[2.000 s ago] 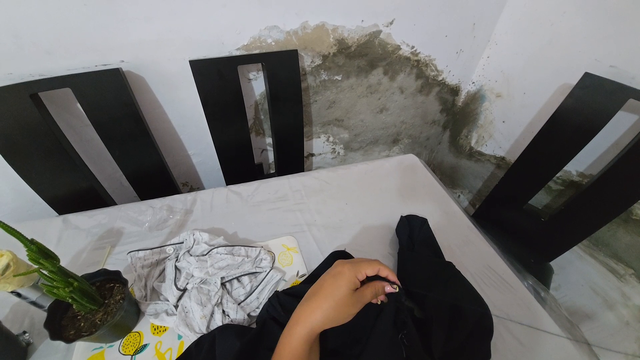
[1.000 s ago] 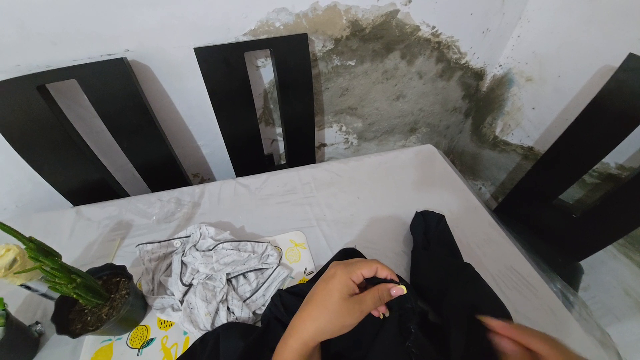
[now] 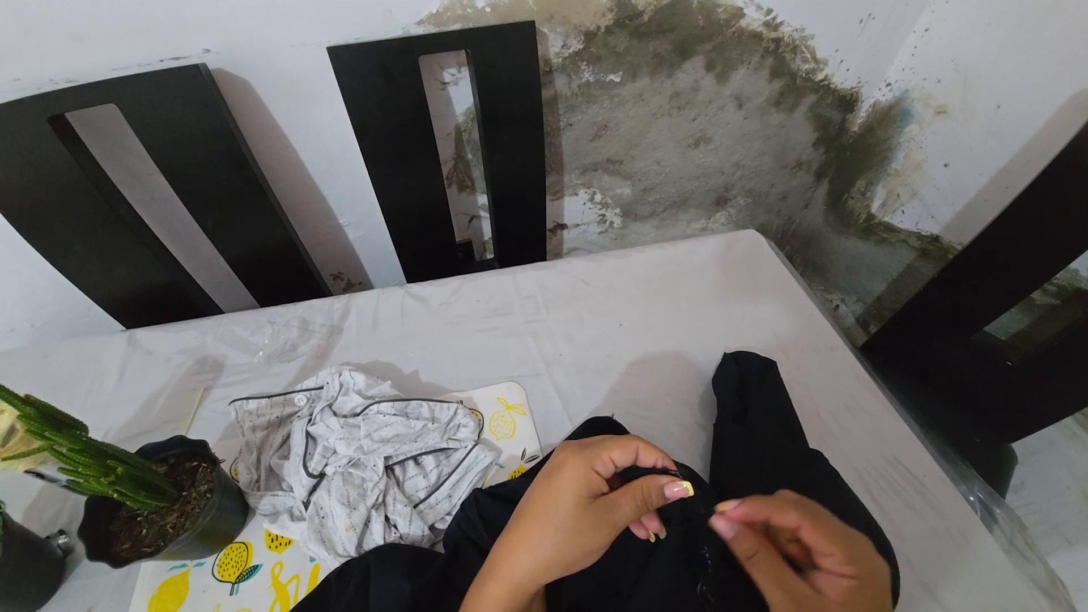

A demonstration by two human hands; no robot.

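Black cloth (image 3: 765, 425) lies bunched over the near part of the table, with a stitched or frayed line running down between my hands. My left hand (image 3: 595, 501) pinches an edge of this cloth between thumb and fingers. Just to its right, my right hand (image 3: 790, 544) is over the cloth with its thumb and index fingertip together; whether a needle or thread is between them is too small to tell. A crumpled light grey patterned garment (image 3: 365, 459) with dark piping and a button rests left of the black cloth.
Under the garment is a lemon-print placemat (image 3: 501, 408). A potted green succulent (image 3: 161, 501) stands at the left, beside another dark pot (image 3: 30, 552). The table (image 3: 612, 297) has a pale cover. Black chairs (image 3: 510, 153) stand behind and at the right (image 3: 1011, 280).
My right hand, out of view two seconds ago, has come in from the lower right and is now close to my left hand. My left hand stays at the black cloth.
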